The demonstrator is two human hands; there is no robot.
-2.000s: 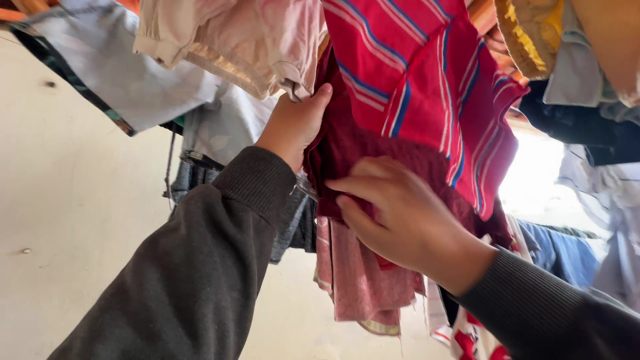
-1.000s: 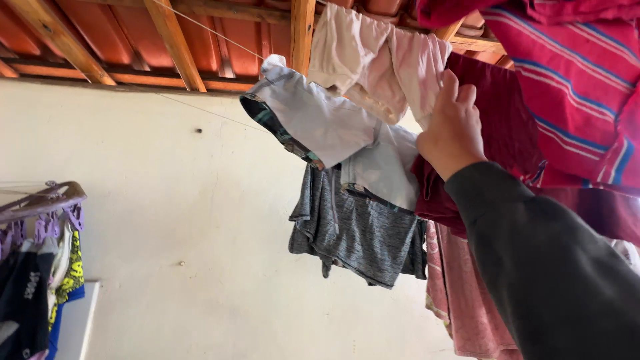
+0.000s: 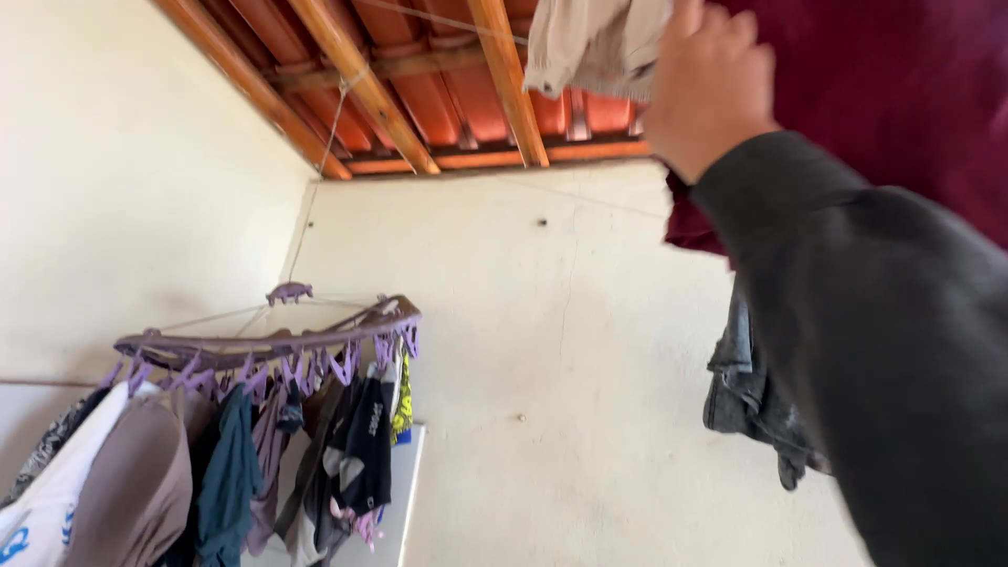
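Observation:
My left hand (image 3: 709, 87), slightly blurred, is raised at the upper right, its fingertips near the frame's top edge. It is between a beige garment (image 3: 598, 47) hanging from above and a large maroon cloth (image 3: 882, 94). The fingers look bent, but whether they grip either cloth cannot be told. A dark sleeve (image 3: 882, 331) covers the forearm and hides part of the maroon cloth. Below it hangs a dark grey garment (image 3: 748, 394), partly behind the sleeve. My right hand is out of view.
At lower left, a purple clip hanger (image 3: 268, 344) hangs by cord with several garments, including a teal cloth (image 3: 228, 472). Wooden beams (image 3: 504, 79) and orange roof tiles (image 3: 425, 110) are overhead. A thin line (image 3: 441, 20) crosses below them. A cream wall (image 3: 488, 315) stands behind.
The view has swung left, bringing in the purple clip hanger. Two seconds ago both hands were at the maroon cloth beside the red striped one; the right hand has since left view.

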